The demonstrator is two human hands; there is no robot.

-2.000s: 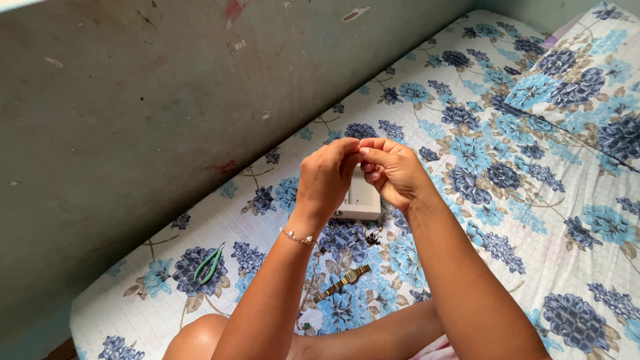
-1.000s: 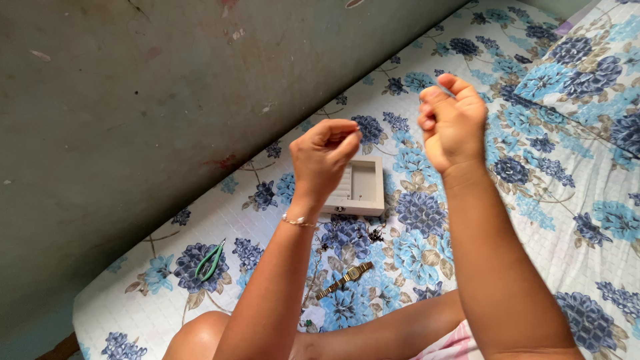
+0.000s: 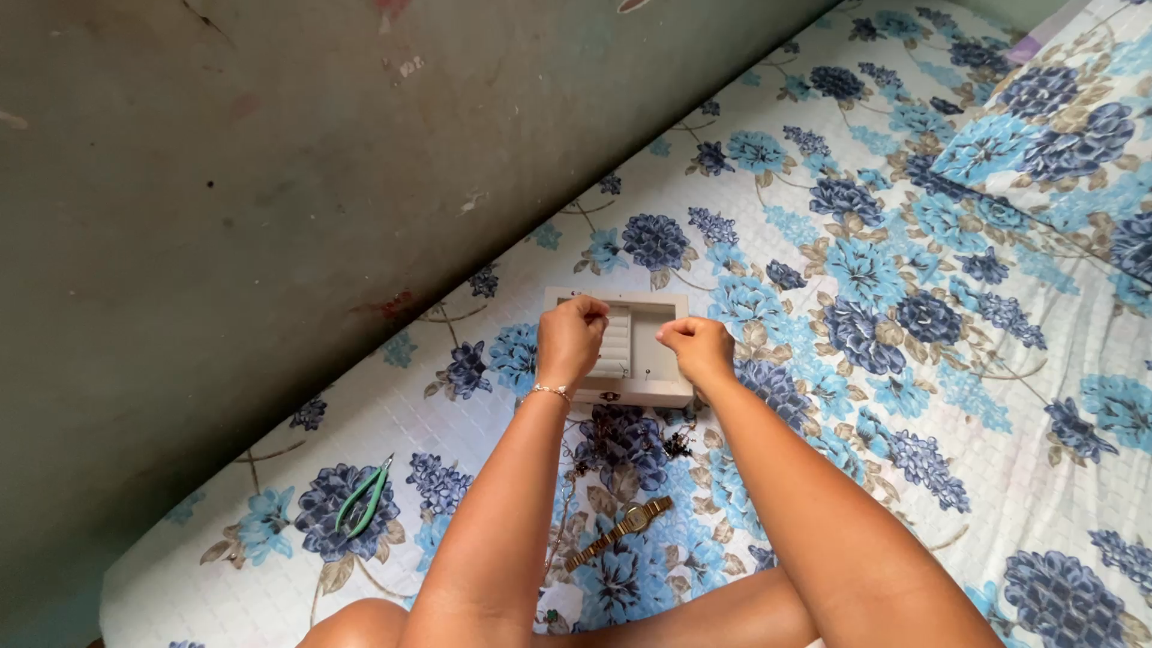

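Observation:
A pale jewelry box (image 3: 646,393) lies open on the floral bedspread, with a ridged ring-holder section (image 3: 616,346) on its left and a flat compartment on its right. Small studs show inside near its front edge. Over the box's left side is my left hand (image 3: 572,337), thumb and fingertips pinched together, a bracelet (image 3: 548,390) on its wrist. My right hand (image 3: 698,349) is pinched at the box's right edge. Whether either pinch holds something tiny cannot be told. Nearer me lie a gold-coloured wristwatch (image 3: 635,518), thin chains (image 3: 567,490) and a dark beaded piece (image 3: 678,443).
Green-handled pliers (image 3: 364,500) lie on the bedspread (image 3: 243,450) to the left. A stained wall (image 3: 270,180) runs along the bed's left side. A pillow (image 3: 1062,144) in matching fabric is at the upper right. My bent legs (image 3: 711,612) border the near side.
Both hands were together above the box, then moved apart with the right one raised. Now both have come down to the box, the right one at its right edge.

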